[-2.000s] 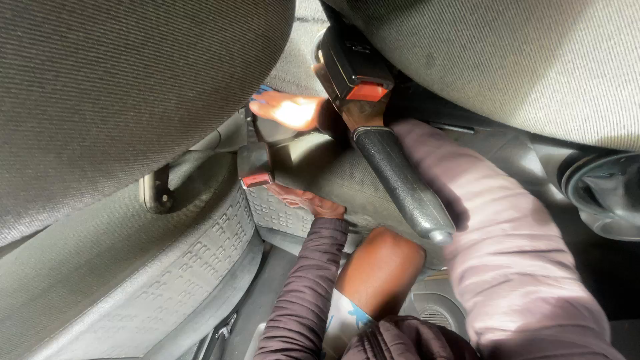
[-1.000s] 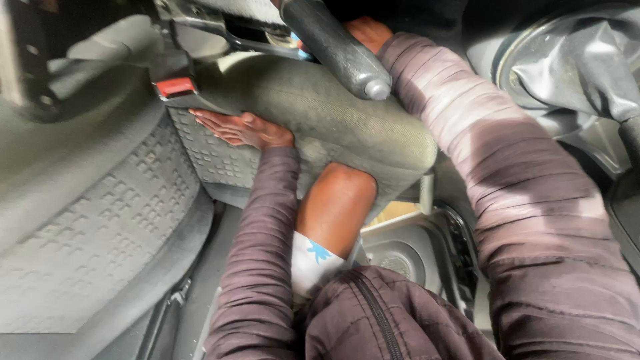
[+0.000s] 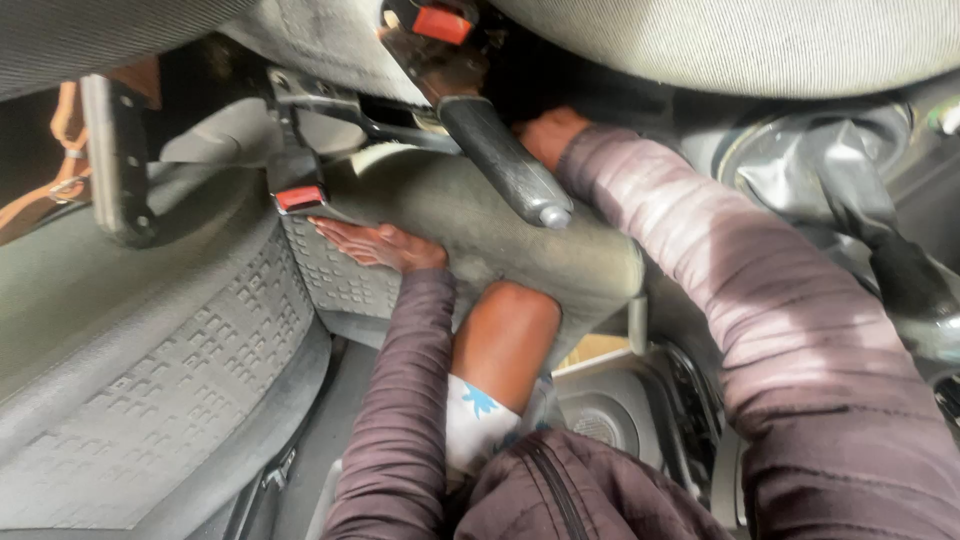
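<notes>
Flat against the textured fabric of a car seat (image 3: 352,289) lies my left hand (image 3: 381,244), its fingers stretched out just below a seat belt buckle (image 3: 300,180) with a red button. My right hand (image 3: 551,135) reaches in beyond the black handbrake lever (image 3: 502,157), close to its right side. The fingers of that hand are curled and partly hidden in shadow, so what they touch cannot be told. My bare knee (image 3: 506,330) rests against the seat cushion (image 3: 480,202) between my two sleeved arms.
A second red-button buckle (image 3: 442,22) stands above the handbrake. The gear lever boot (image 3: 840,165) is at the right. Striped seat fabric (image 3: 750,45) spans the upper right. A metal bracket (image 3: 116,161) and a tan strap (image 3: 67,180) are at the left. A door speaker (image 3: 596,420) is low.
My right hand was lit beside the upper seat two seconds ago; it has since moved to the right side of the handbrake. My left hand stays by the buckle. The view has shifted.
</notes>
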